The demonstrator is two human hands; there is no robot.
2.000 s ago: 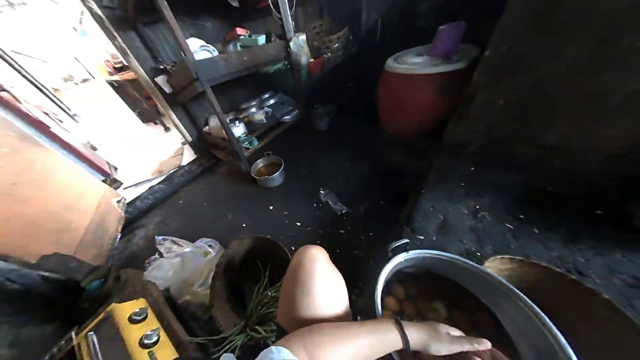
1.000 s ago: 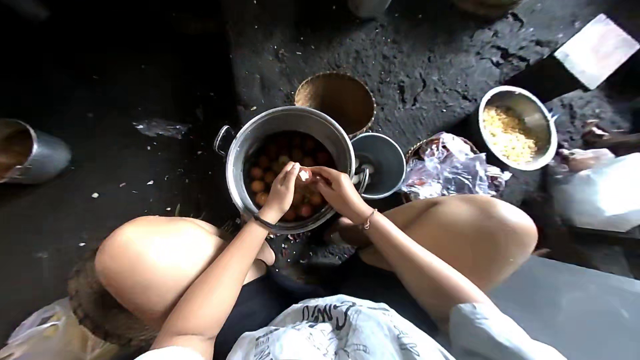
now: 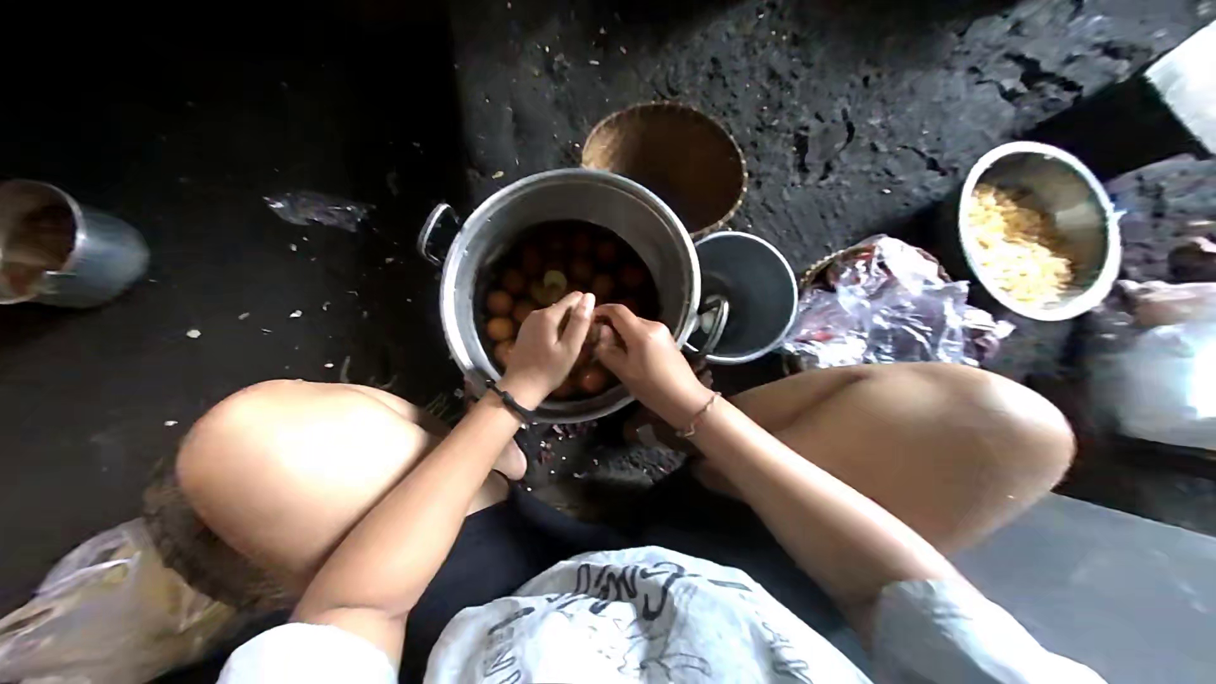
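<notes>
A large metal pot [image 3: 456, 309] stands between my knees, with many round orange-brown items [image 3: 499, 329], possibly eggs, in dark liquid. A pale yellow-green piece [image 3: 554, 280] floats among them. My left hand [image 3: 554, 344] and my right hand [image 3: 649, 356] meet over the pot, fingertips nearly touching. The fingers of both are bent inward around something small, mostly hidden by them; what it is I cannot tell. To the right, against the pot, is a grey metal bucket [image 3: 760, 285]. Behind the pot sits a round woven basket [image 3: 679, 157].
A metal bowl of yellowish pieces [image 3: 1016, 252] stands at the right, beyond a basket covered with clear plastic [image 3: 883, 309]. At the far left is a metal pot with brown contents [image 3: 104, 256]. A crumpled plastic wrapper [image 3: 318, 209] lies on the dark floor; a plastic bag [image 3: 104, 608] lies at lower left.
The view has swung down from the room to the pot. A small whitish thing showed between my fingertips one second ago; now my fingers are closer together and hide it.
</notes>
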